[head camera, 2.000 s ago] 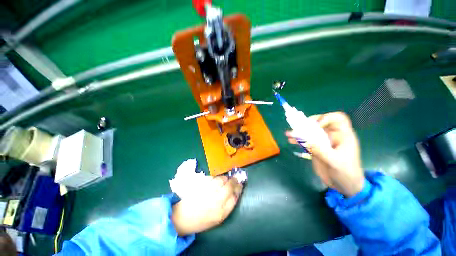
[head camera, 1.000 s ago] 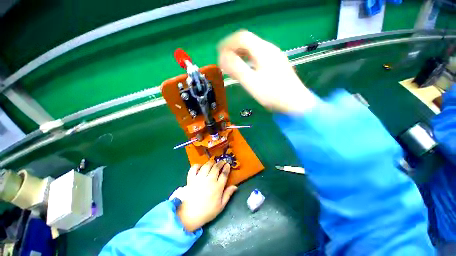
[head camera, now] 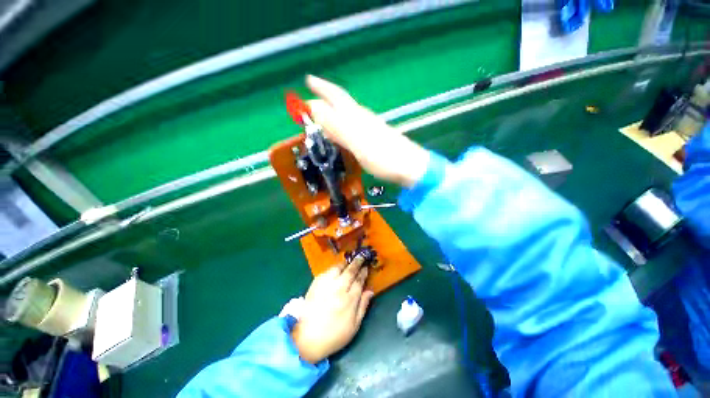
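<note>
The orange press fixture (head camera: 397,264) stands upright in front of me with its black and silver mechanism. My left hand (head camera: 335,309) reaches over the front of its base, fingertips at the dark round part (head camera: 362,255) in the seat; whether they grip it is hidden. My right hand (head camera: 362,140) is at the top of the press beside the red handle (head camera: 296,107), palm against the lever; its fingers are partly spread and the contact is unclear. The white glue bottle (head camera: 409,315) stands right of my left hand. A small round part (head camera: 376,191) lies behind the right side rod.
A white box (head camera: 128,322) and cream tape rolls (head camera: 61,308) are at the left. A grey block (head camera: 550,162) and a silver-black cylinder (head camera: 652,213) are at the right. A slim pale stick (head camera: 445,267) shows partly beside my right sleeve. Another person's blue sleeve is at the right edge.
The glue bottle has left my right hand and stands on the bench. My right hand has moved up to the red handle. My left hand has moved from the base's front edge to the part seat.
</note>
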